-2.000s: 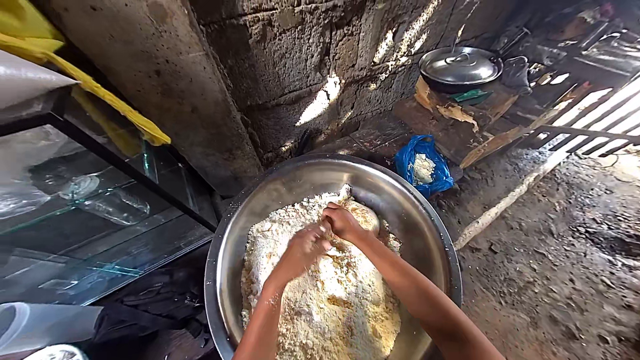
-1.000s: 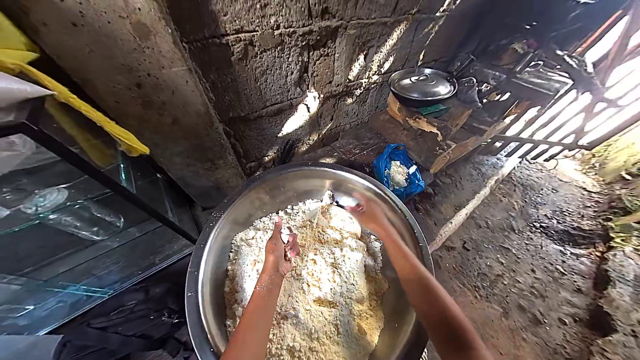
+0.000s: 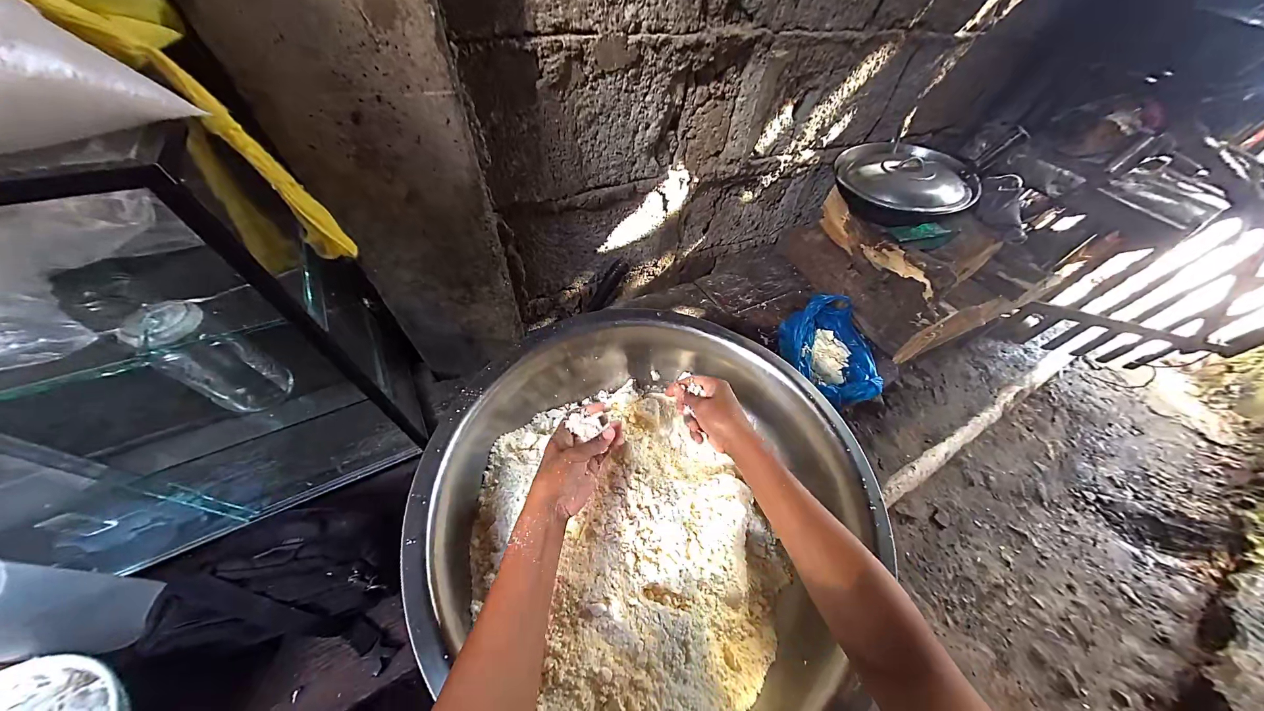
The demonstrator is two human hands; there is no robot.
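A wide metal basin (image 3: 444, 494) holds a heap of crumbly white and yellow flour-like mixture (image 3: 662, 583). Over the far part of the heap, my left hand (image 3: 576, 464) is turned palm up, its fingers curled around a white clump of the mixture (image 3: 585, 425). To its right, my right hand (image 3: 713, 415) has its fingers bent, with white bits of mixture on the fingertips; whether it grips more cannot be told. A gap separates the two hands. Both forearms reach in over the near rim.
Right of the basin lies a blue plastic bag (image 3: 854, 370) with white stuff inside. Behind it a lidded pan (image 3: 908, 183) stands on boards (image 3: 869, 286). A glass display case (image 3: 237, 494) is close on the left, a block wall (image 3: 592, 128) behind. A wooden pole (image 3: 973, 430) lies on the ground.
Two seconds ago my hands were together over the mixture; now they are apart. Since one second ago my right hand has come lower, nearer the heap. The view has shifted.
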